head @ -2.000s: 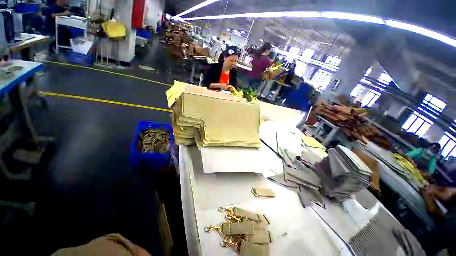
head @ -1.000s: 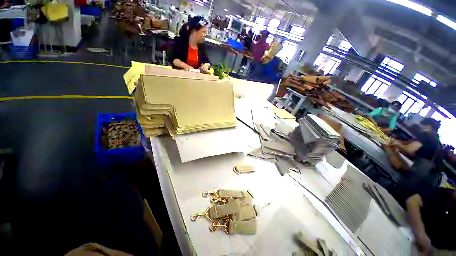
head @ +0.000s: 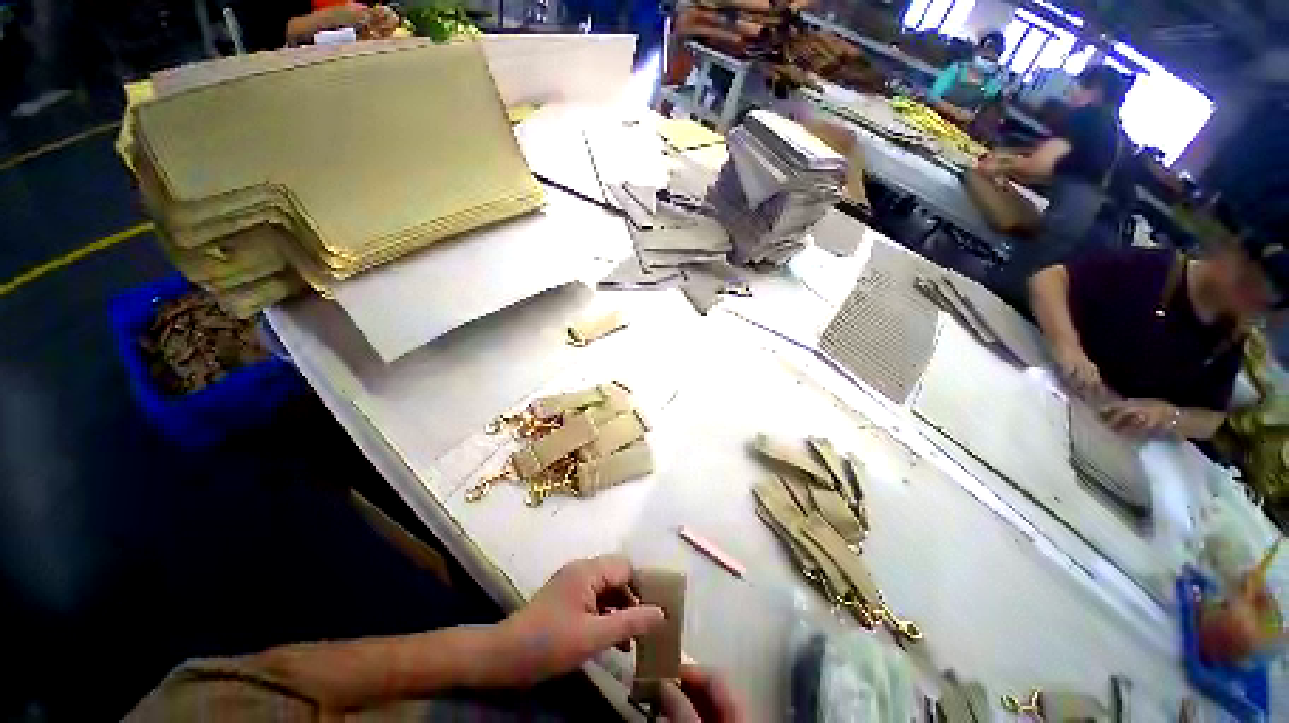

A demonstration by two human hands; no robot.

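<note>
My left hand (head: 583,617) reaches in from the bottom left and pinches a khaki-tan strap tab (head: 660,624) between thumb and fingers. My right hand (head: 703,698), cut off by the bottom edge, is at the tab's lower end; the hardware there is hidden or too small to tell. A pile of tan tabs with gold hooks (head: 574,444) lies beyond my left hand. Another loose pile of tabs (head: 816,520) lies to the right, with gold hooks at its near end. A thin pink-white strip (head: 713,551) lies between the piles.
A stack of yellow-khaki panels (head: 339,148) stands far left, grey-brown pieces (head: 780,184) at the far side. A lone tab (head: 597,328) lies between. A plastic-wrapped lump (head: 857,678) is at the near edge. A blue crate (head: 212,381) is on the floor. A person (head: 1152,332) works at right.
The view has swung down and to the right. My hands and the held tab have come into view, along with more of the right-hand tab pile.
</note>
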